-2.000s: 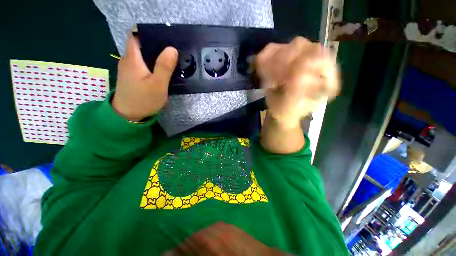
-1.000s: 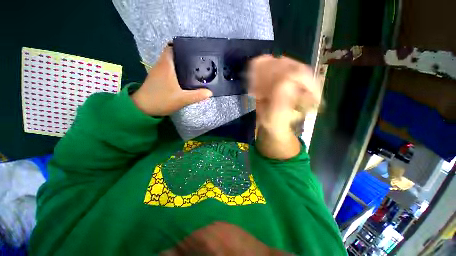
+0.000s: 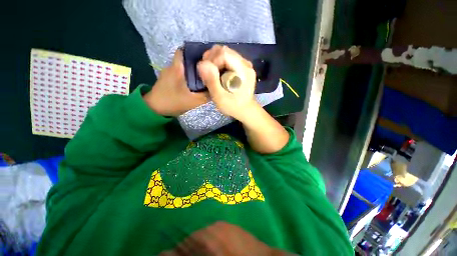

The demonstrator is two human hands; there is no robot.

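Note:
The black socket unit (image 3: pixel 268 55) lies over the whitish foam sheet (image 3: pixel 210 22) on the dark green bench. My left hand (image 3: pixel 173 90) holds its left end. My right hand (image 3: pixel 233 85) is closed in a fist around a tan cylindrical tool handle (image 3: pixel 231 81), over the left part of the unit's face. The tool's working end is hidden below the fist. The outlets are mostly covered by my right hand; a dark recess shows at its right. A thin yellow wire (image 3: pixel 290 87) sticks out at the unit's right end.
A label sheet with red marks (image 3: pixel 75 95) lies on the bench at left. Crumpled translucent wrap (image 3: pixel 25 200) is at lower left. The chipped white metal frame (image 3: pixel 314 100) and dark green belt (image 3: pixel 346 115) run along the right, with a blue crate (image 3: pixel 371 192) beyond.
My right hand has moved left from the unit's right end to its left part, and the tool handle now shows clearly. The unit sits slightly further right, and its right end is uncovered.

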